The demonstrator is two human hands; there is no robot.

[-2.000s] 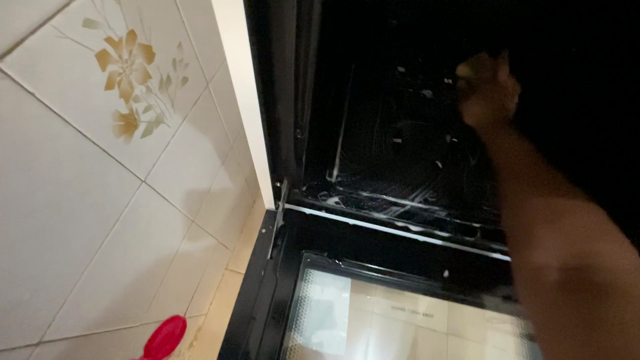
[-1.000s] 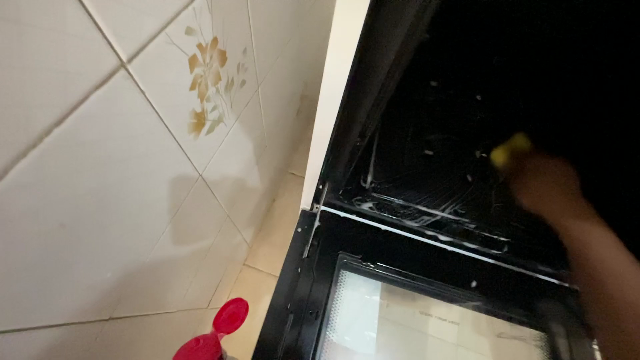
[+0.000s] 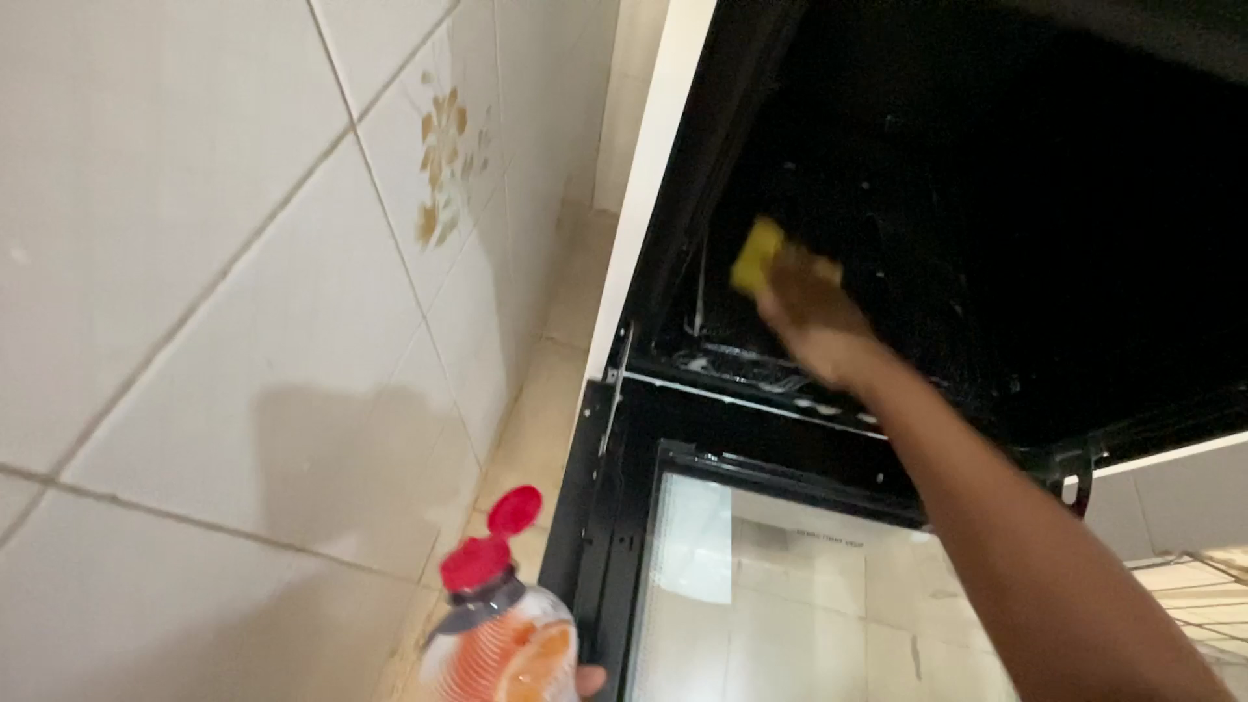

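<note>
My right hand [image 3: 814, 307] holds a yellow sponge [image 3: 758, 255] inside the black oven cavity [image 3: 916, 234], low over its left part; both are blurred. Whitish suds streak the cavity's front floor edge near the wrist. My left hand [image 3: 591, 680] shows only a fingertip at the bottom, behind a plastic bottle [image 3: 522, 643] that it holds. The bottle has a red flip cap [image 3: 476, 564], its lid up, and a label with orange fruit pictures. Below the cavity, the oven door [image 3: 780, 585] is folded down, its glass reflecting tiles.
A white tiled wall [image 3: 244, 244] with a floral tile rises close on the left. Beige floor tiles [image 3: 546, 390] run between wall and oven. The door hinge [image 3: 616, 380] sits at the oven's left front corner. A wire rack [image 3: 1194, 595] lies at the lower right.
My right hand with the sponge has moved left inside the oven. More of the red-capped bottle and a left fingertip now show. The view has shifted left.
</note>
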